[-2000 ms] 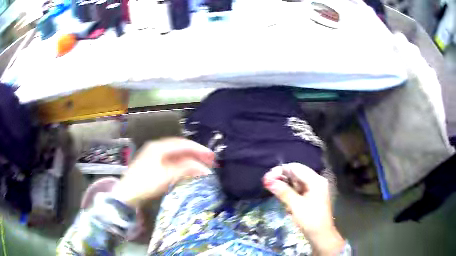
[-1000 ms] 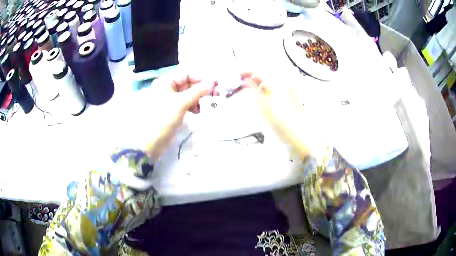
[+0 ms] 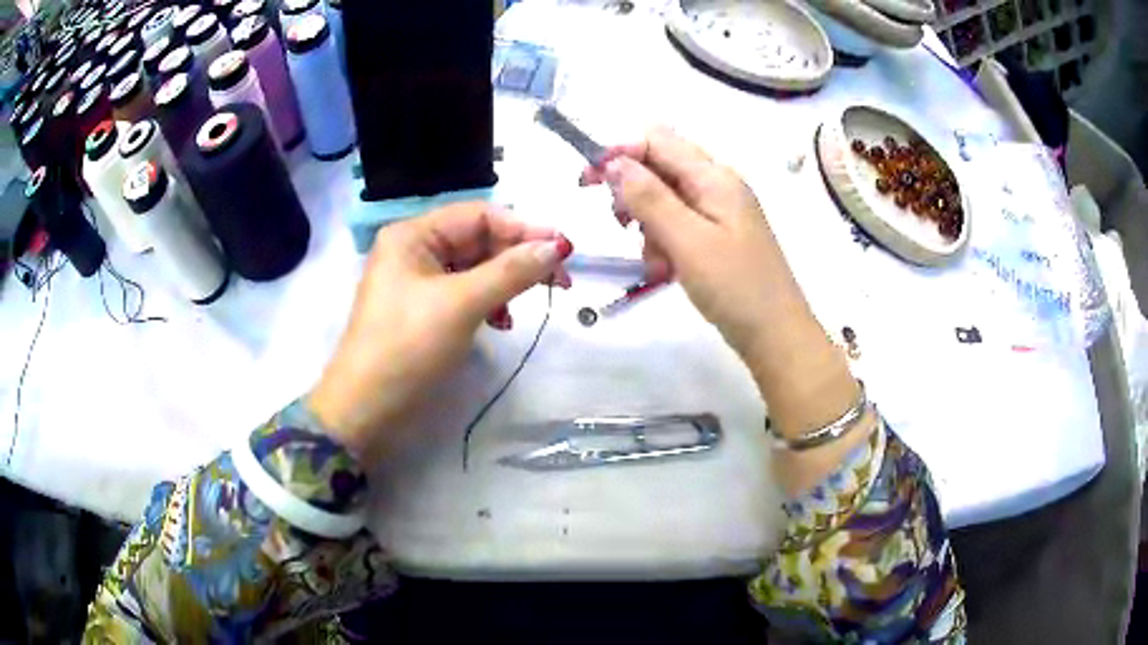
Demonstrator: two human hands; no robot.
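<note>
My left hand (image 3: 441, 284) is over the white table with thumb and index fingertips pinched. A dark sewing thread (image 3: 507, 378) hangs from these fingertips and curves down toward the table. No needle can be made out. My right hand (image 3: 699, 233) holds a small flat grey piece (image 3: 573, 135) between thumb and fingers, its free end pointing up and left; I cannot tell what it is. The hands are apart. Silver thread snips (image 3: 617, 441) lie on the table below the hands. A thin reddish tool (image 3: 633, 297) lies under my right hand, partly hidden.
Thread cones (image 3: 246, 195) crowd the left rear. A black phone on a pale blue stand (image 3: 422, 101) stands behind my left hand. Amber beads (image 3: 906, 183) lie in an oval dish (image 3: 846, 189). Another dish (image 3: 749, 44) is at the rear. A clear plastic bag (image 3: 1026, 271) lies at right.
My hands rose from the dark garment on the lap to above the table. Since one second ago, the flat grey piece has become clearly visible in my right hand, and the thread below my left.
</note>
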